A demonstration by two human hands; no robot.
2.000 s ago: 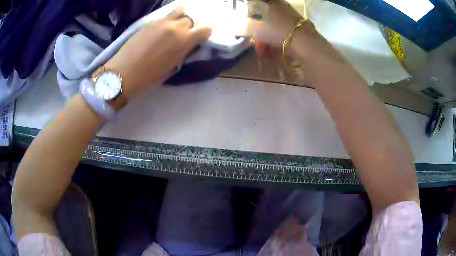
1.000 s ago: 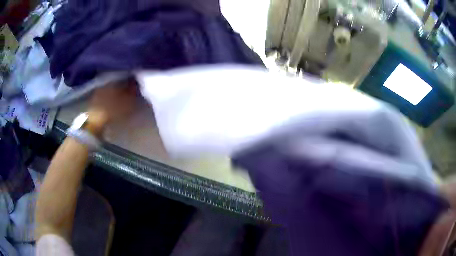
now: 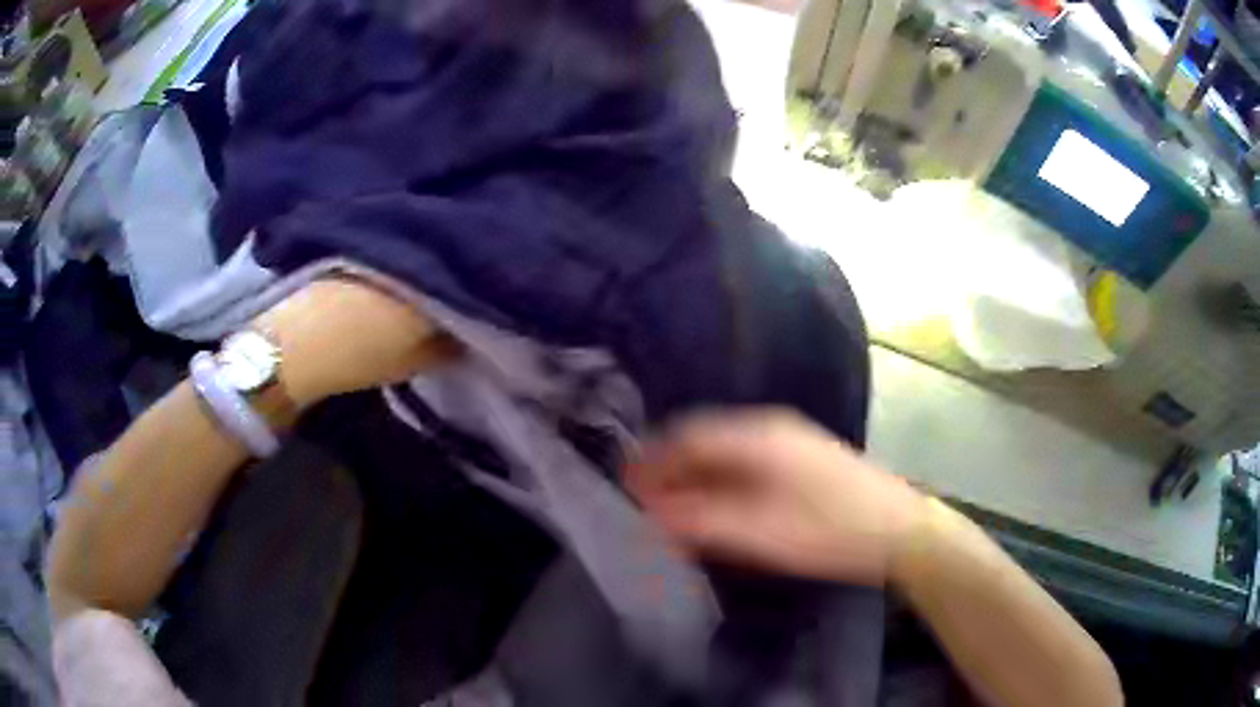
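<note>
A large navy garment [image 3: 553,166] is heaped over the table's left half and hangs over its front edge towards my lap. Its pale grey-blue edge [image 3: 539,456] runs between my hands. My left hand [image 3: 380,332], with a watch and a pale bangle at the wrist, reaches under the cloth edge; its fingertips are hidden. My right hand [image 3: 760,490] is blurred and lies over the hanging cloth; its fingers are at the pale edge, but I cannot tell if they grip it.
The sewing machine [image 3: 912,83] with its teal panel [image 3: 1154,200] stands at the upper right. A white piece [image 3: 1029,297] lies on its bed beside a yellow item [image 3: 1103,307]. Dark snips [image 3: 1175,474] lie on the table at right. More pale cloth [image 3: 173,228] is heaped at left.
The navy cloth now covers the table's middle and front edge. The pale panel that stretched across the table has dropped towards my lap. My right hand has moved left from the far right edge.
</note>
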